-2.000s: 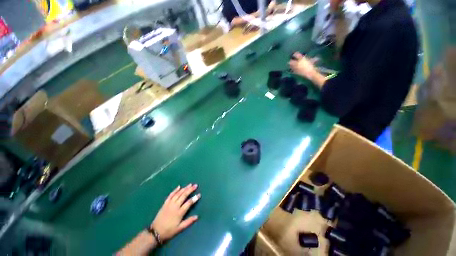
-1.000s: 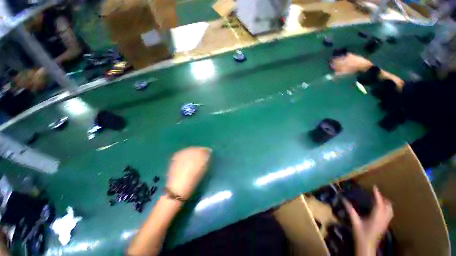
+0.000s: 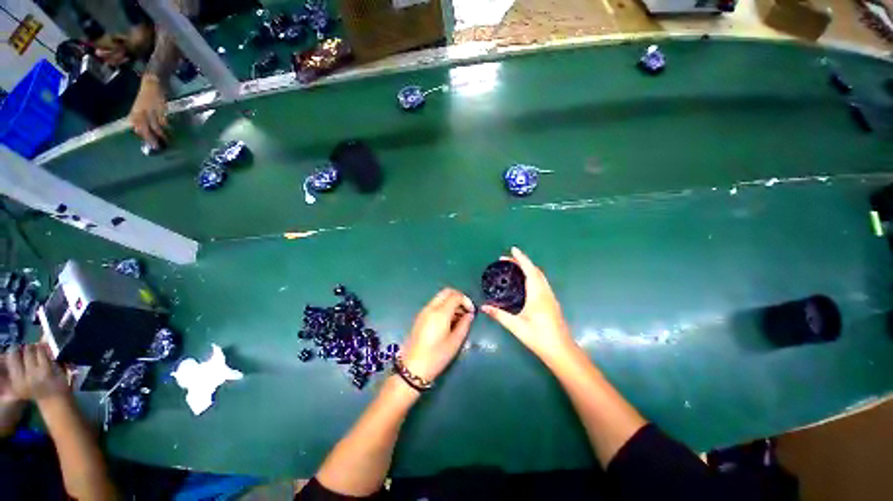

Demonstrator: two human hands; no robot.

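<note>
My right hand (image 3: 537,311) holds a black round housing (image 3: 503,285) over the green belt, its recessed end facing up. My left hand (image 3: 440,333) is just left of it, thumb and fingertips pinched together around a small dark fitting (image 3: 473,307), mostly hidden by the fingers. A loose pile of glossy black fittings (image 3: 345,335) lies left of my left hand. Another black housing (image 3: 803,321) lies on its side on the belt at the right.
Silver-blue motor pieces (image 3: 521,179) with pale wires and a dark housing (image 3: 356,165) are on the far lane. A white scrap (image 3: 204,379), a black box (image 3: 96,313) and a neighbour's hands (image 3: 34,375) are left. A carton (image 3: 839,455) is lower right.
The view has turned left. My right hand has come out of the carton with a housing and is over the belt. My left hand has moved beside it, fingers pinched.
</note>
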